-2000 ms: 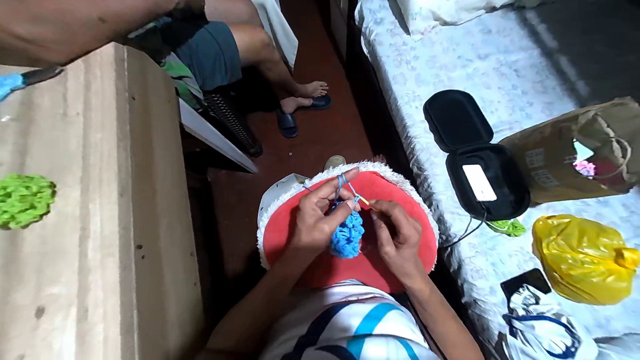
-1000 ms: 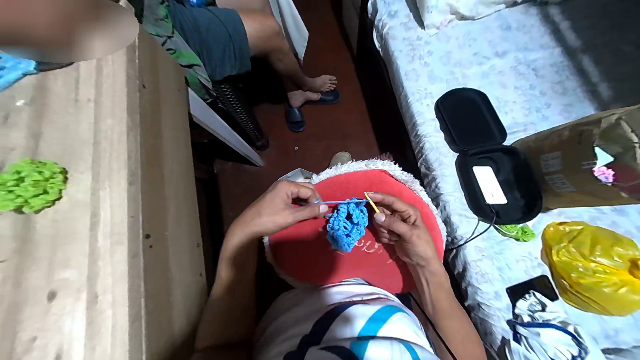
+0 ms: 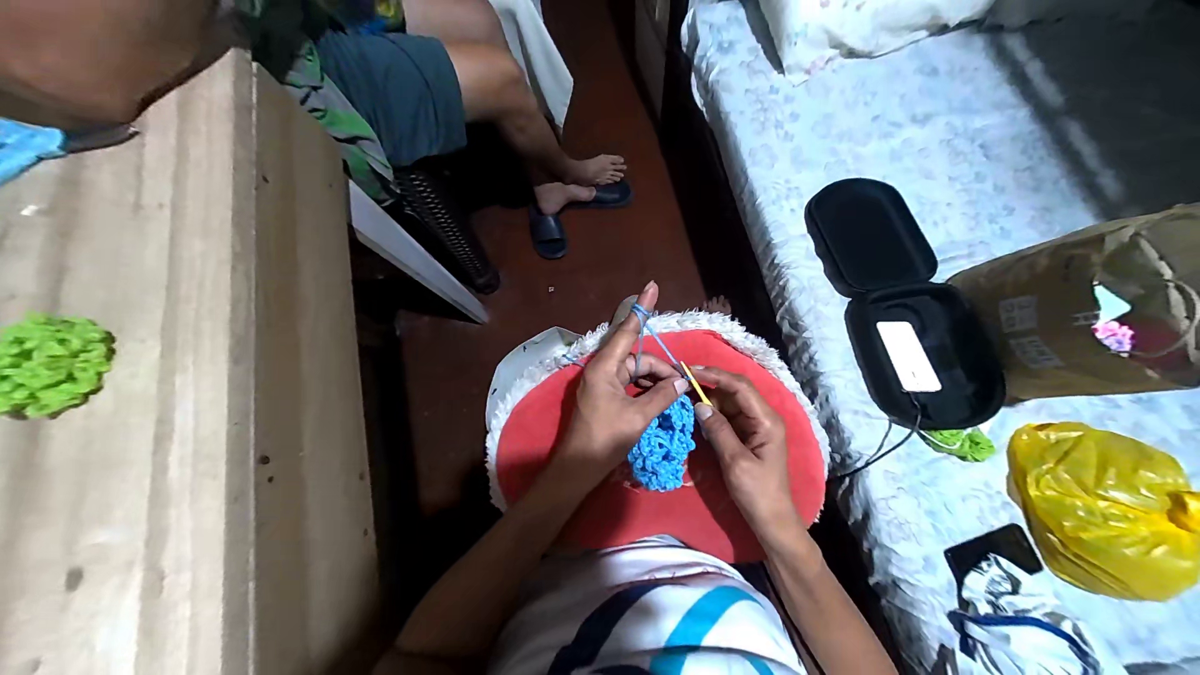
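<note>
My left hand (image 3: 614, 394) grips the top edge of a blue crocheted piece (image 3: 664, 448), with blue yarn (image 3: 661, 342) looped round its raised index finger. In my right hand (image 3: 745, 436) is a yellow crochet hook (image 3: 695, 382), its tip at the yarn by the top of the piece. The blue work hangs between both hands, over a red cushion (image 3: 600, 511) with a fluffy white border on my lap.
Left, a wooden table (image 3: 150, 469) holds a green crocheted piece (image 3: 54, 366). Right, a bed (image 3: 750, 169) bears an open black case (image 3: 923, 352), a paper bag (image 3: 1050, 300) and a yellow plastic bag (image 3: 1106, 511). Another person's legs (image 3: 506, 84) are ahead.
My left index finger has risen with yarn around it; a second ago that hand was lower, further left of the blue piece. The hook has stayed in my right hand.
</note>
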